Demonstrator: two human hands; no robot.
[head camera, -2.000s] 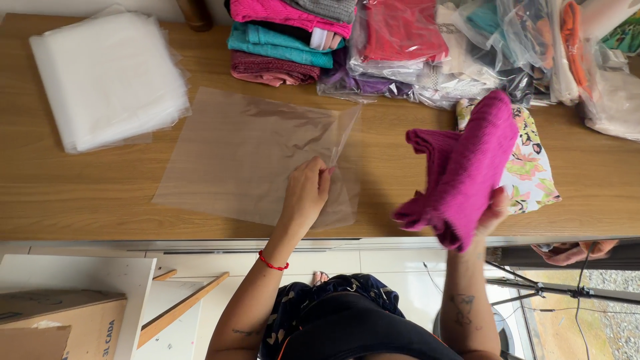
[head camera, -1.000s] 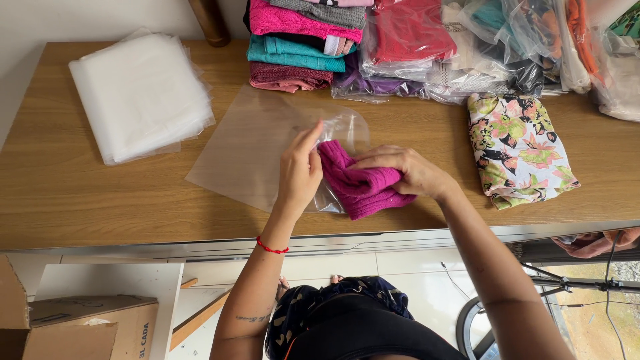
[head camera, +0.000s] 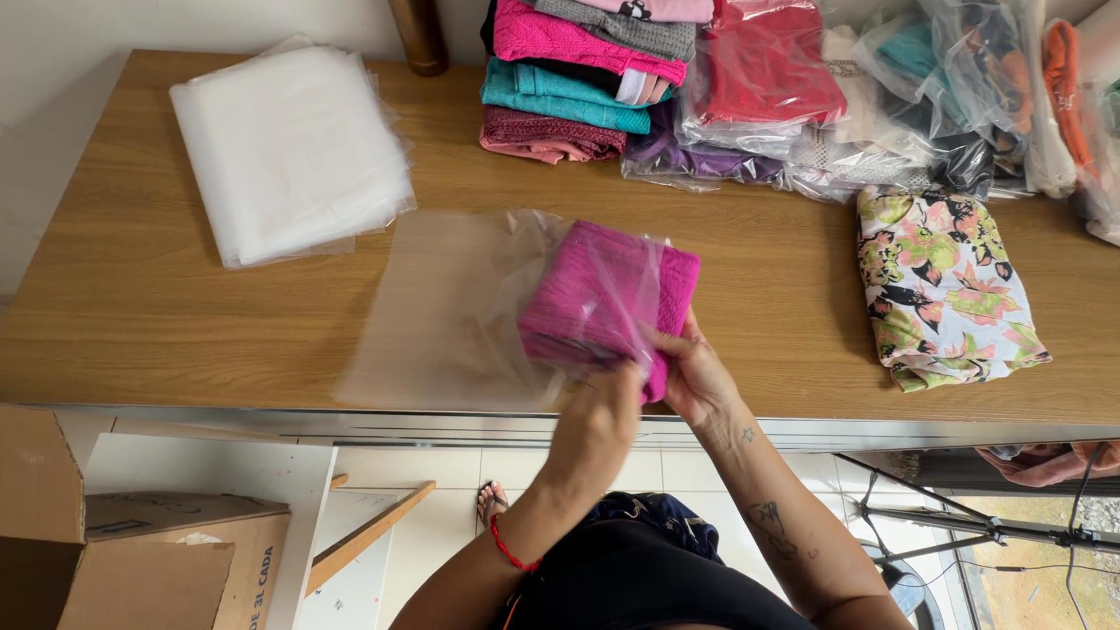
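Observation:
A folded magenta knit garment (head camera: 595, 289) lies mostly inside a clear plastic bag (head camera: 446, 315), its right edge sticking out of the bag's mouth. My left hand (head camera: 599, 429), with a red bracelet at the wrist, pinches the bag's film near the garment's lower edge; its fingers are partly blurred. At the garment's lower right corner, my right hand (head camera: 700, 372) grips the fabric, thumb on top and the other fingers partly hidden beneath. The bag's flat, unfilled part spreads leftward over the wooden tabletop (head camera: 219, 350).
Clear plastic bags (head camera: 293, 157) lie stacked at the left. Folded garments (head camera: 569, 87) are piled at the back, beside bagged clothes (head camera: 770, 70). A folded floral garment (head camera: 949, 289) sits at the right. Below are a cardboard box (head camera: 175, 560) and a tripod (head camera: 989, 525).
The magenta garment, held over the table in my right hand two seconds ago, has moved left and into the clear bag. My left hand has shifted from the bag's upper edge to its lower edge.

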